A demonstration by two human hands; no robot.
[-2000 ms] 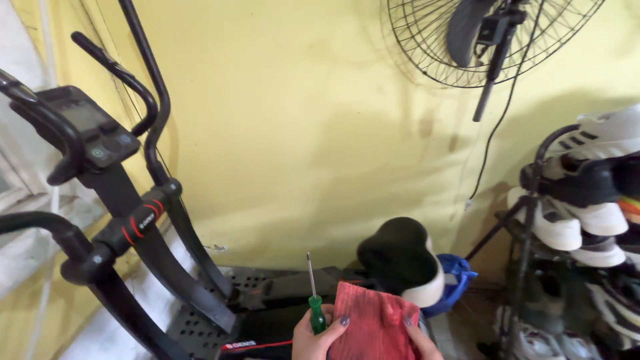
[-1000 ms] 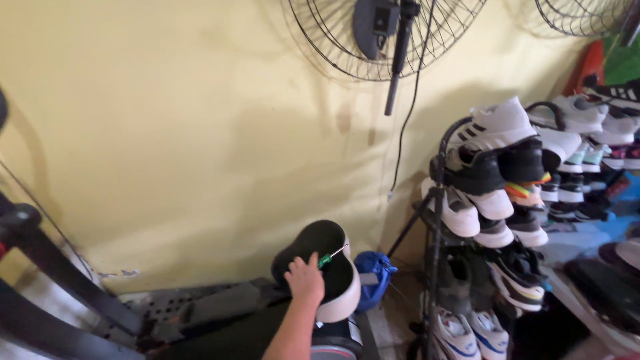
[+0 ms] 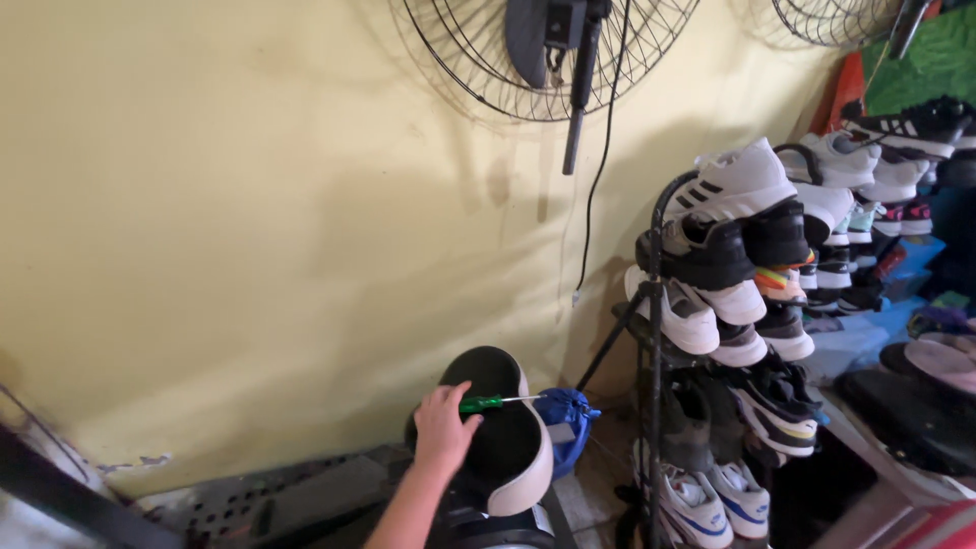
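My left hand (image 3: pixel 444 428) reaches in from the bottom, back of the hand up. Thumb and forefinger are around the green handle of a screwdriver (image 3: pixel 482 404); its metal shaft points right. Hand and screwdriver are over a curved padded piece with a black face and a pale rim (image 3: pixel 526 488). Whether the screwdriver rests on the pad cannot be told. A blue fabric bag (image 3: pixel 568 431) lies just right of the pad, near the screwdriver's tip. My right hand and the red cloth are out of view.
A black rack post (image 3: pixel 654 381) stands at right, beside stacked shoes (image 3: pixel 732 183). A wire-guarded fan (image 3: pixel 564 46) is on the yellow wall (image 3: pixel 252 229), with a hanging cable (image 3: pixel 591 206). A dark exercise machine's bar (image 3: pixel 46 473) crosses the lower left.
My left hand has carried the screwdriver from beside the red cloth to over the curved pad. Right hand and cloth have left view. The view has swung right.
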